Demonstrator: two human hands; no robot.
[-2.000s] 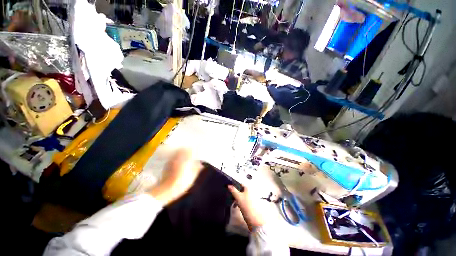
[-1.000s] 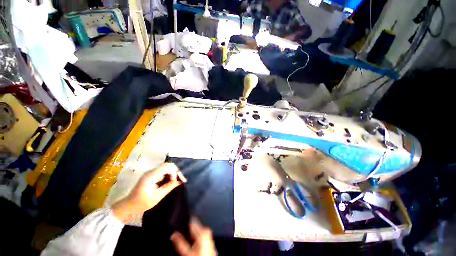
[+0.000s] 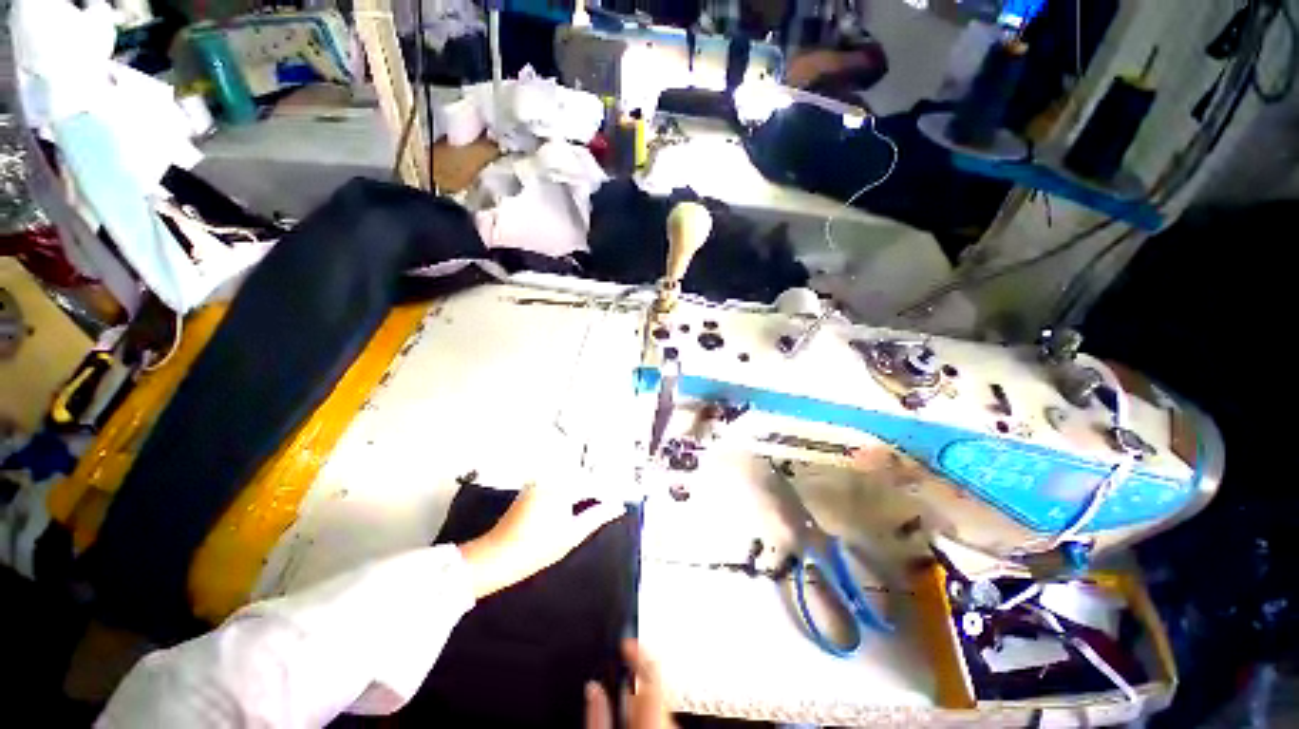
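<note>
A dark cloth panel (image 3: 534, 627) lies on the white machine bed, left of and below the needle area (image 3: 658, 449). Its right edge runs down in line with the needle area. My left hand (image 3: 534, 538) holds the panel's upper part, fingertips close to its top right corner; the fingers are overexposed. My right hand (image 3: 634, 694) is at the panel's right edge near the bottom of the picture, partly cut off, with fingers on the cloth edge. The white sewing machine head (image 3: 912, 413) with a blue stripe lies to the right.
Blue-handled scissors (image 3: 833, 598) lie on the bed right of the cloth. A yellow-brown parts tray (image 3: 943, 641) stands at the right front. A long dark cloth strip (image 3: 285, 342) drapes over a yellow surface (image 3: 306, 470) at left. A cream knob (image 3: 687, 242) stands above the needle end.
The panel has been laid flatter, its edge brought to the needle area. My left hand has moved right and up onto its top; my right hand has moved right and down to its edge.
</note>
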